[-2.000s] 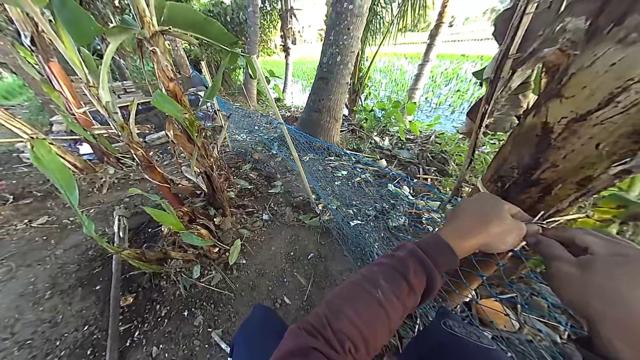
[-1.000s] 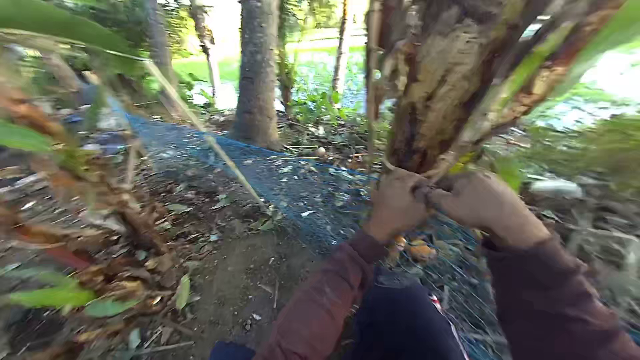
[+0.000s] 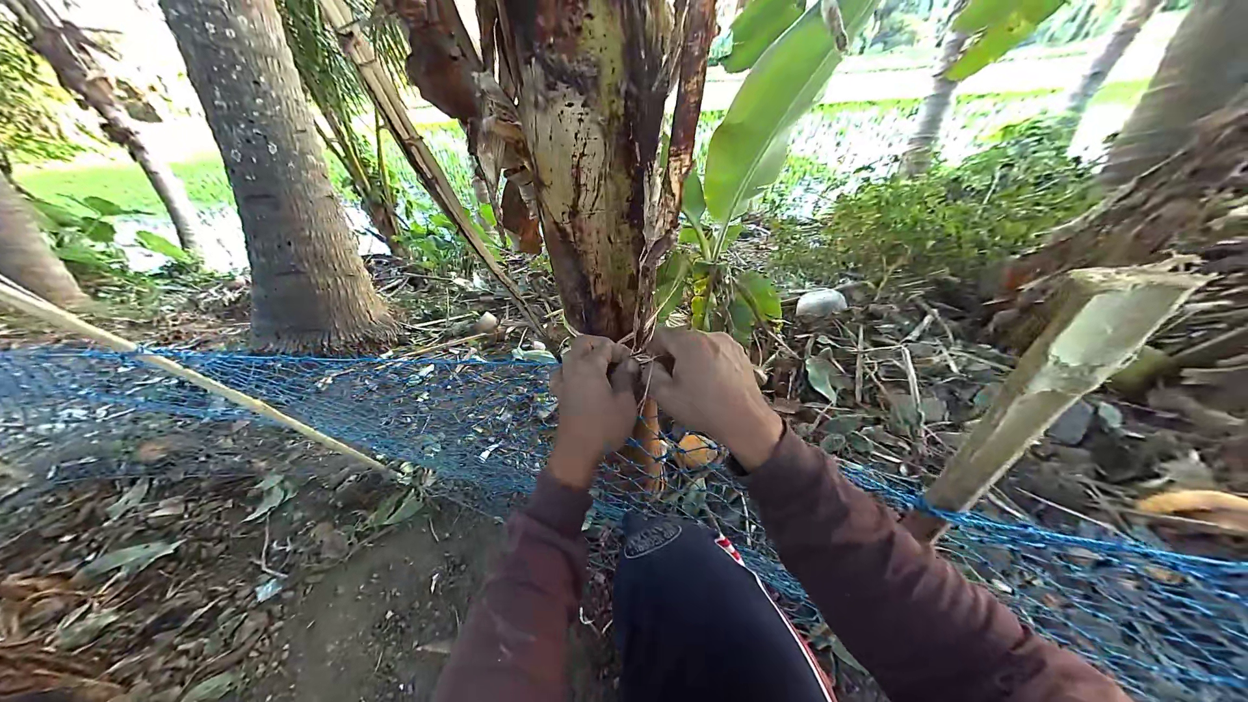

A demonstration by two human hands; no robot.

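My left hand [image 3: 595, 400] and my right hand [image 3: 710, 390] meet at the foot of a banana plant's trunk [image 3: 595, 175], fingers pinching thin dry fibre strands [image 3: 639, 341] that lie against the trunk. The fingertips hide most of the strands and whatever they bind. Blue netting [image 3: 458, 409] runs at the height of my hands, passing below and behind them. Directly beneath my hands a brown stick [image 3: 647, 444] shows through the mesh.
A thin pole [image 3: 224, 390] leans across the netting at left. At right, a split wooden stake [image 3: 1043, 400] stands against the net's blue top rope. A palm trunk [image 3: 283, 175] rises behind. An orange-brown husk [image 3: 696, 450] and a pale stone-like object [image 3: 821, 302] lie among debris.
The view has swung to the right, bringing the wooden stake into sight. Both hands remain together at the banana trunk; the strands at the fingers show more clearly now.
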